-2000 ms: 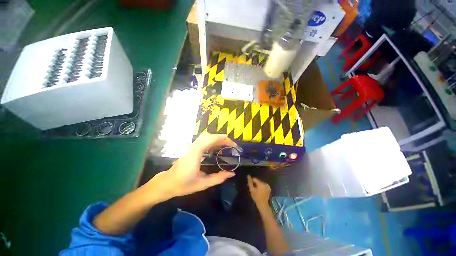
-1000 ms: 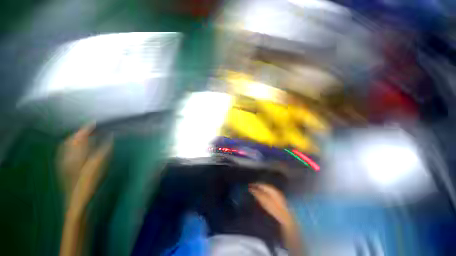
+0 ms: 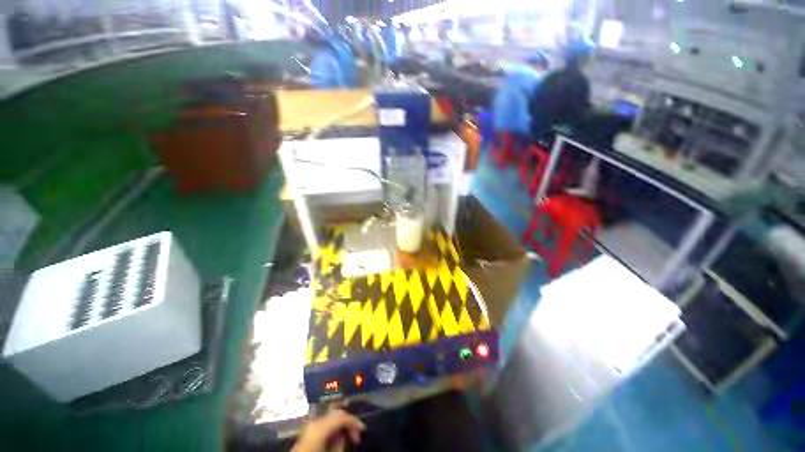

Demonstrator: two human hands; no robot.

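One hand, which looks like my left hand [image 3: 327,431], is at the bottom edge, partly cut off, just below the left end of the machine's dark blue control panel [image 3: 415,366]. Its fingers are curled; whether they hold anything cannot be told. My right hand is not in view. The bench machine stands in front of me, with a yellow-black patterned bed [image 3: 397,309]. Its pale cylinder [image 3: 409,231] is above a small orange-brown fixture [image 3: 415,258], beside a silver plate [image 3: 366,262]. No round part can be made out.
A white foam box [image 3: 110,322] with rows of dark slots sits on a clear blister tray [image 3: 190,380] on the green bench at left. Crumpled white material [image 3: 281,353] lies left of the machine. White foam [image 3: 609,309] stands right. A red-brown bin [image 3: 216,146] and people are farther back.
The view has tipped upward, showing more of the room. My left hand held a thin ring before the panel, then was blurred near the foam box; now it is low by the panel. My right hand has left view.
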